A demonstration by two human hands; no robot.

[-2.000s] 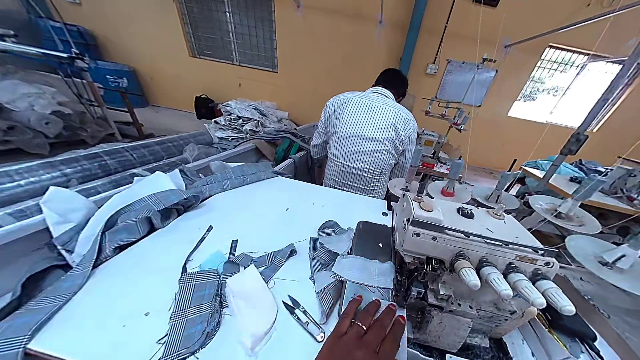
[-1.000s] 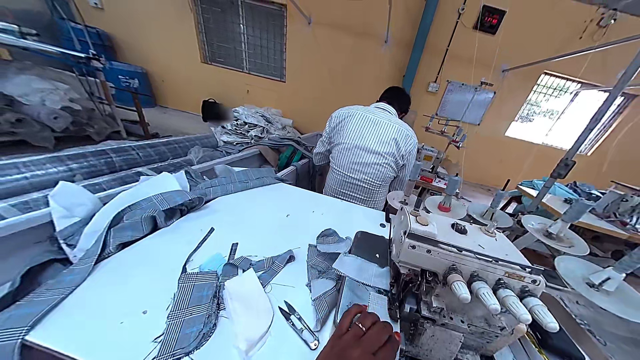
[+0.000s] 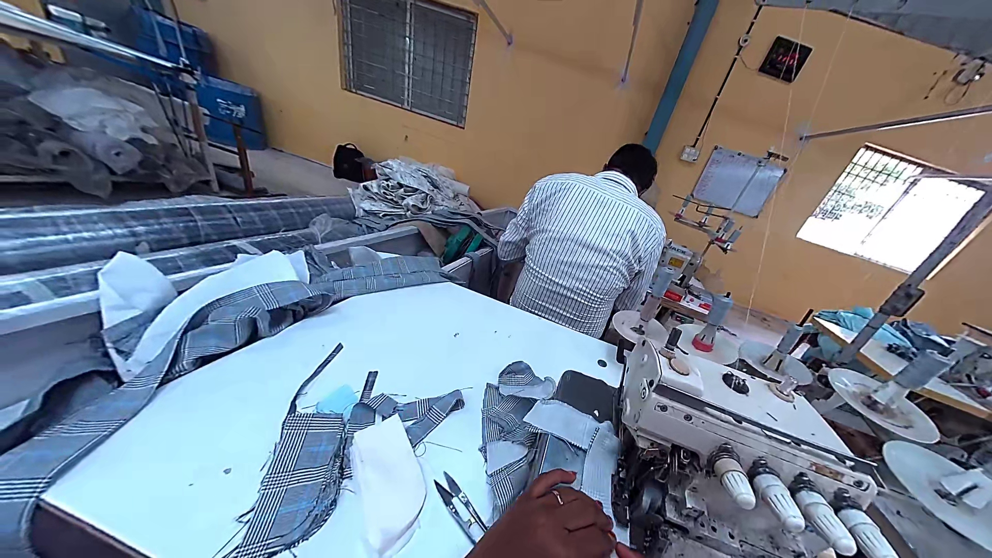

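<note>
One hand (image 3: 546, 519) shows at the bottom edge, a ring on one finger, its fingers curled down over the near end of grey cloth pieces (image 3: 564, 422) beside the overlock sewing machine (image 3: 736, 411). Its thumb side is partly cut off by the frame, and whether it grips the cloth is hidden. Thread snips (image 3: 459, 502) lie just left of it. Farther left are plaid fabric pieces (image 3: 298, 465) with frayed edges and a white cloth piece (image 3: 387, 480). My other hand is not clearly visible; a fingertip shows at the bottom edge.
The white tabletop (image 3: 387, 333) carries a long plaid strip (image 3: 256, 310) along its left side. Beyond it a person in a striped shirt (image 3: 589, 240) stands with their back to me. Thread cone stands (image 3: 872, 391) are at the right, wrapped fabric rolls (image 3: 170, 229) at the left.
The hand's fingers were spread flat on the cloth two seconds ago; they are now curled, and the hand sits lower beside the machine.
</note>
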